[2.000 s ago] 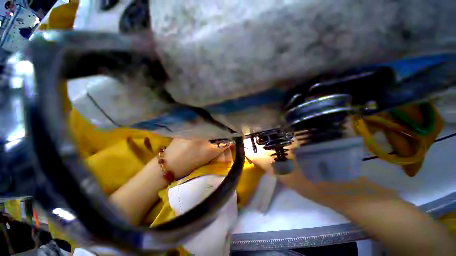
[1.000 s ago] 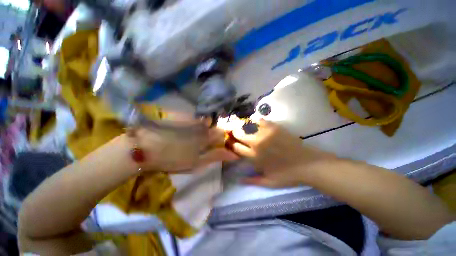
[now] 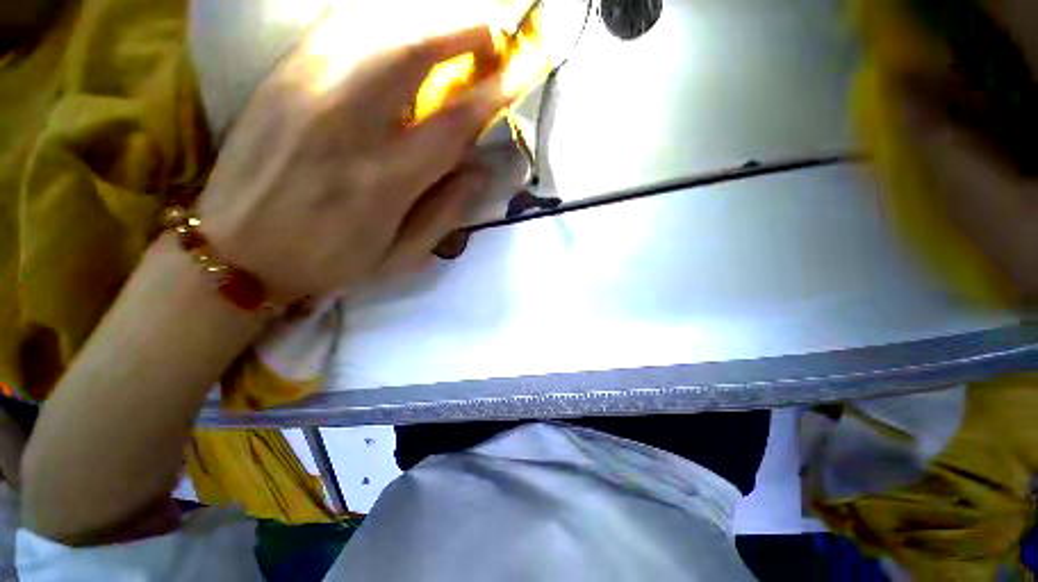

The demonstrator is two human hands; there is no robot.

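Note:
My left hand [image 3: 330, 171], with a red-beaded bracelet, reaches up to the glaring light at the top. Its bent fingers hold a small mustard fabric piece [image 3: 446, 86], overexposed, with a thin strip or thread hanging from it. A blurred yellow loop [image 3: 894, 171], which looks like the shears' handle, is close to the camera at the right edge. A dark brownish shape [image 3: 979, 205] lies inside the loop; I cannot tell whether it is my right hand. The needle is hidden in the glare.
A large mustard fabric heap [image 3: 103, 171] is at left. The white table [image 3: 683, 262] has a dark slot line and a grey scale-like front edge [image 3: 592, 392]. Mustard and whitish fabric [image 3: 956, 466] hangs at lower right, more mustard [image 3: 256, 472] at lower left. My light-coloured clothing is below.
The view has moved closer to the table; the machine head has left the frame. My right hand is no longer clearly visible at the needle. The yellow loop is now larger and blurred at right.

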